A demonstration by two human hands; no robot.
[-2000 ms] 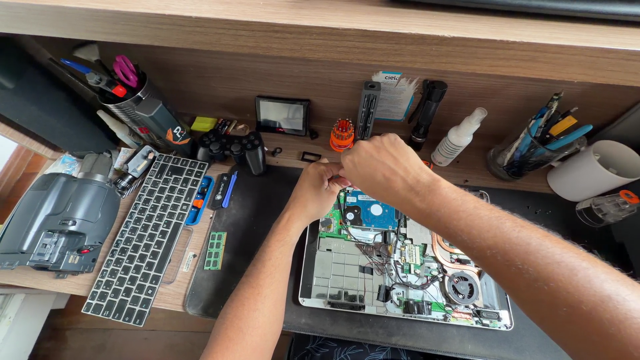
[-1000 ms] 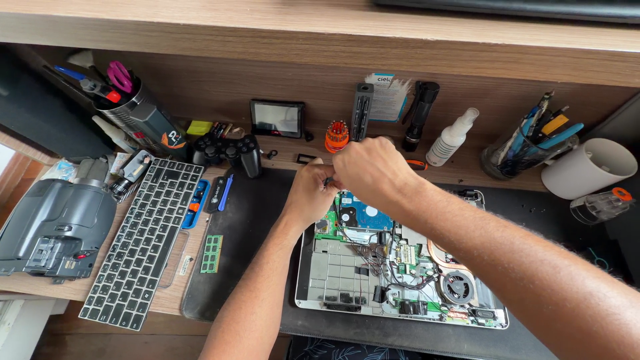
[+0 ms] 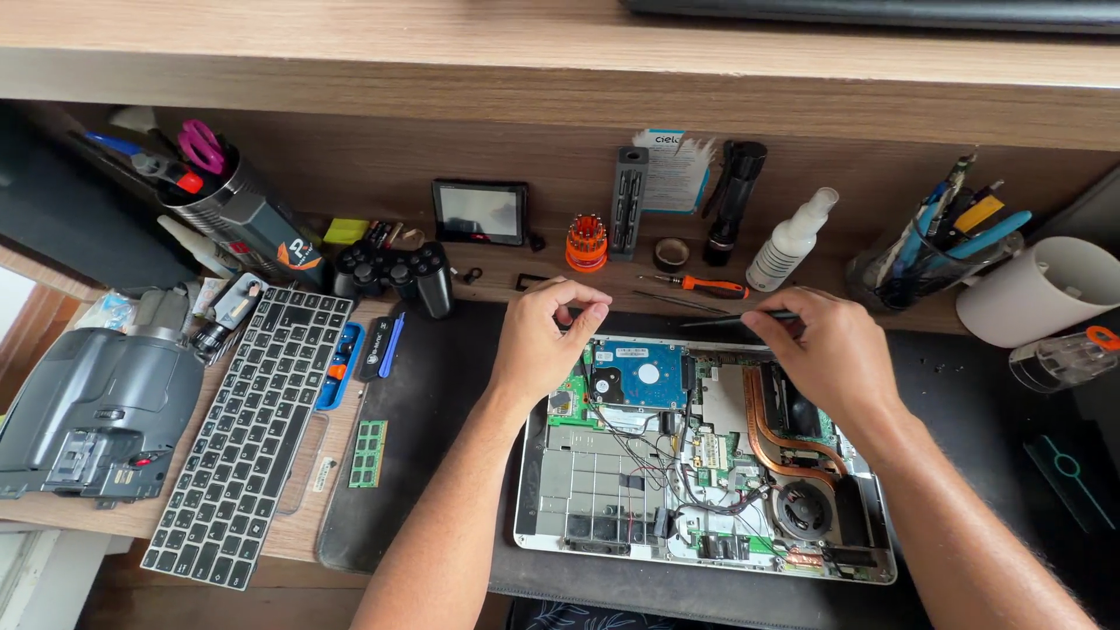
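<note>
An opened laptop base [image 3: 595,490] lies on the black desk mat, its inside facing up. A blue-topped hard drive [image 3: 643,376], loose wires, a copper heat pipe [image 3: 766,420] and a cooling fan [image 3: 802,510] show in it. My left hand [image 3: 547,337] is raised over the back left corner, thumb and fingertips close together; whether something small sits between them I cannot tell. My right hand [image 3: 822,346] grips a thin black pen-like tool [image 3: 722,321] above the back right part, its tip pointing left. A green memory module [image 3: 367,453] lies on the mat at the left.
A loose keyboard [image 3: 254,437], a camcorder [image 3: 105,411] and a game controller [image 3: 394,271] lie left. Along the back stand an orange bit holder [image 3: 586,243], a flashlight [image 3: 737,201] and a white spray bottle [image 3: 792,241]; an orange-handled screwdriver [image 3: 700,285] lies there. The wooden shelf [image 3: 525,92] overhangs.
My hands were together above the back left of the laptop; now they are apart, the right one having moved right with the black tool showing in it.
</note>
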